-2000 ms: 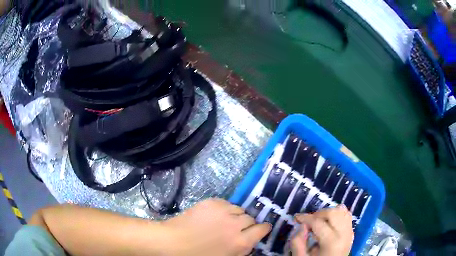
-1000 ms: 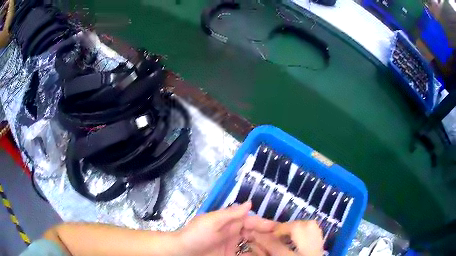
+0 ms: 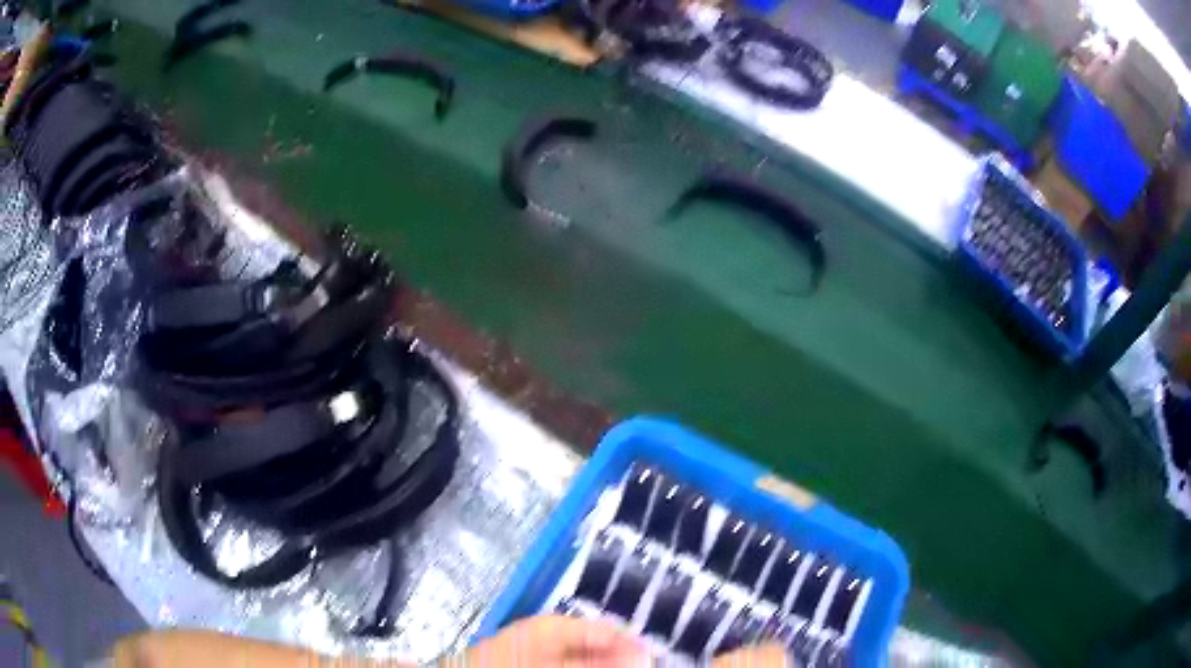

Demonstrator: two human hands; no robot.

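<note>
The blue tray (image 3: 836,525) lies at the bottom centre, cut off by the lower edge. Black slider pieces (image 3: 751,548) stand in slanted rows in it, with white dividers between them. My left hand (image 3: 562,642) is at the bottom edge over the tray's near left part, mostly cut off. Only a small strip of my right hand (image 3: 755,656) shows at the bottom edge, over the tray's near side. The fingers of both hands are out of the picture, so what they hold cannot be told.
Black headbands (image 3: 281,444) are piled on silvery sheeting (image 3: 503,450) at left, with a clear plastic bag (image 3: 79,431). A green conveyor belt (image 3: 562,313) runs diagonally behind, carrying loose headbands (image 3: 758,209). Another blue tray (image 3: 1025,255) stands beyond it.
The view has tilted up, so the tray and both hands sit lower and more of the belt shows. Both hands were together over the tray, small metal parts in the left palm; now they are mostly cut off.
</note>
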